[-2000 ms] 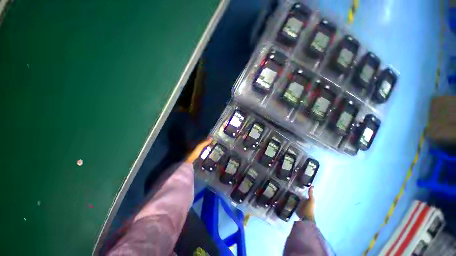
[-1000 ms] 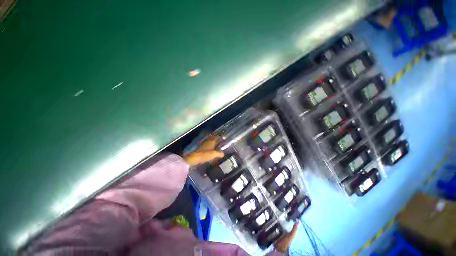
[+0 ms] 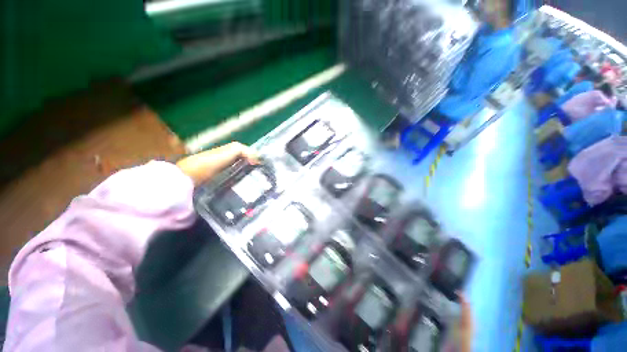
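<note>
A clear blister tray (image 3: 271,297) is held in front of me, tilted, above the bench edge. Black phones lie in its two rows of pockets, back up with pale labels, such as this phone (image 3: 311,141). My left hand (image 3: 218,162) grips the tray's upper left corner, its fingers partly hidden by the rim. My right hand (image 3: 465,323) is at the tray's right edge, small, blurred and mostly hidden. The tray's lower end is cut off by the picture's edge.
The green bench (image 3: 275,113) runs behind the tray. A brown board (image 3: 89,165) is at the left. Tall stacked clear trays (image 3: 405,48) stand at the top. Several seated workers in blue and pink, blue stools and a cardboard box (image 3: 567,295) are at the right beyond the aisle.
The tray has been raised from low beside the bench and is closer to me. The view has swung, so the stacked trays, brown board and workers now show.
</note>
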